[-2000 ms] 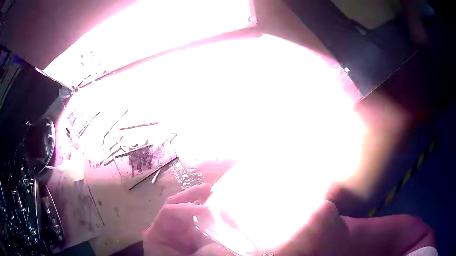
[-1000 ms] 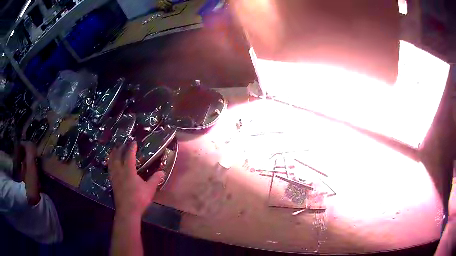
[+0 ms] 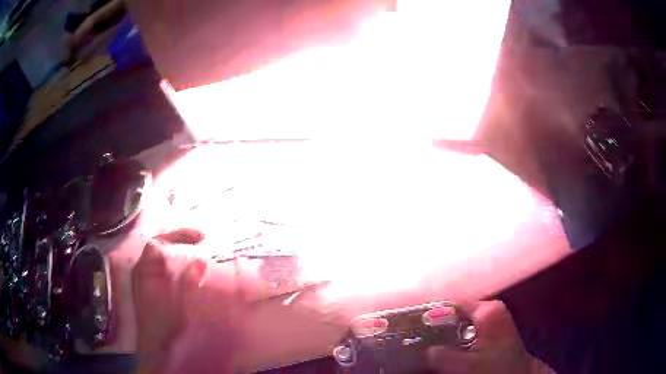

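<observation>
A dark, car-shaped housing [image 3: 406, 337] is at the bottom, right of centre, with two pinkish-red oval lights with pale rims and a round lamp at each end. My right hand [image 3: 493, 342] grips it at its right end, fingers on its face; the lower part is cut off by the frame edge. My left hand [image 3: 179, 292] is blurred and pinkish, over the bench at left, apart from the housing. A dark patch shows by its fingertips; whether it holds anything cannot be told.
Several dark housings [image 3: 93, 292] stand in a group at far left. Thin sticks [image 3: 252, 256] and a stained pad [image 3: 280, 272] lie right of my left hand. The box [image 3: 328, 117] at the back is whitened by glare. Another person's dark clothing shows at right.
The view has swung left to right, so the housings now sit at far left. My left hand has left the housings and is over the bench. A housing in my right hand has come into view.
</observation>
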